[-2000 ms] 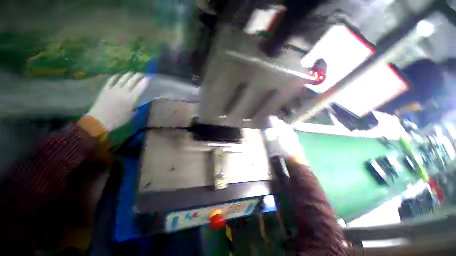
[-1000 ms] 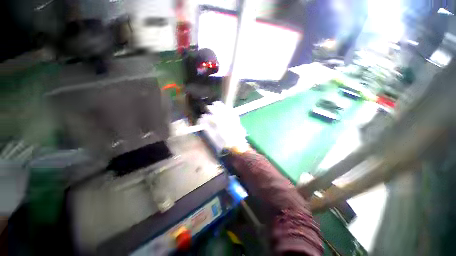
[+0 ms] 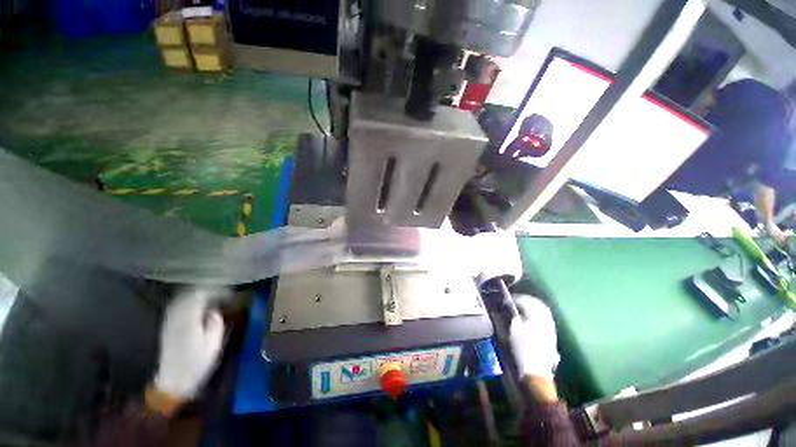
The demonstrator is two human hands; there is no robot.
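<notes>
The welding horn (image 3: 415, 166), a grey metal block with two slots, is down close over the nest area. A whitish film strip (image 3: 297, 251) runs from the left under the horn toward the film roll (image 3: 499, 257) at the right. What lies under the horn is mostly hidden. The base plate (image 3: 340, 301) and clamp bar (image 3: 390, 297) show in front. My left hand (image 3: 188, 340), white-gloved and blurred, is at the press's left side, fingers partly curled. My right hand (image 3: 534, 336), white-gloved, is at the press's right side below the roll; its fingertips are unclear.
The red emergency stop (image 3: 394, 381) is on the front panel. A green conveyor (image 3: 620, 306) with black adapters (image 3: 714, 292) lies right. A slanting post (image 3: 602, 113) crosses before the monitors (image 3: 559, 96). Boxes (image 3: 207, 35) stand on the floor back left. A person (image 3: 746, 131) is at far right.
The film strip now crosses the plate under the horn. The black adapter no longer shows on the nest. My right hand has moved down from the plate's right rear; my left hand is lower at left.
</notes>
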